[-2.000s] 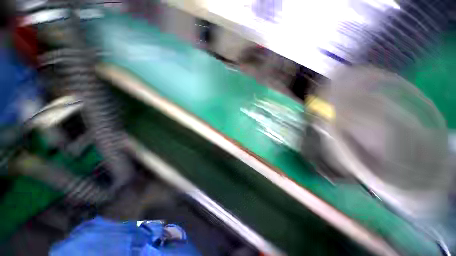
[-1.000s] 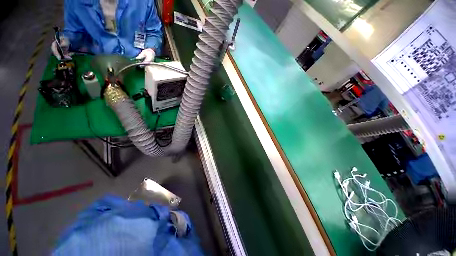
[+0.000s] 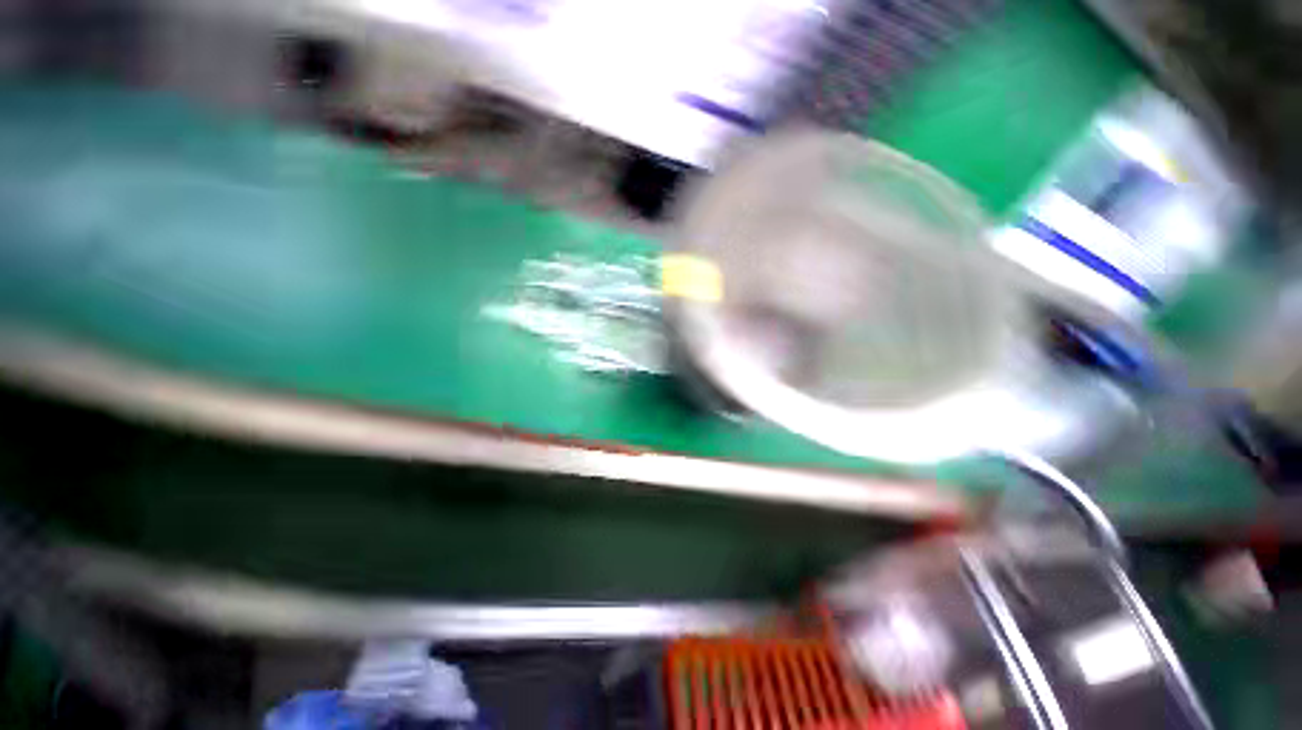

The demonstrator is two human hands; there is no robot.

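The frame is strongly blurred. Neither of my hands can be made out. A slotted orange-red grate (image 3: 735, 692) shows at the bottom edge, right of the middle, cut off by the frame. A whitish blurred lump (image 3: 900, 645) lies over its right rear part; I cannot tell what it is. Metal frame bars (image 3: 1011, 642) run to the right of the lump. At the bottom left edge are a bit of blue cloth (image 3: 317, 712) and a pale shape (image 3: 410, 682), too blurred to name.
A translucent round extraction hood (image 3: 857, 285) with a yellow mark hangs over the green bench (image 3: 429, 300). White cables (image 3: 586, 311) lie left of it. The dark green conveyor (image 3: 429, 535) runs along the near side. White sheets (image 3: 628, 57) and a ribbed hose (image 3: 885, 50) are above.
The view has swung right. The other person, the green table and the grey hose have left the frame; the round hood and the orange-red grate have come in.
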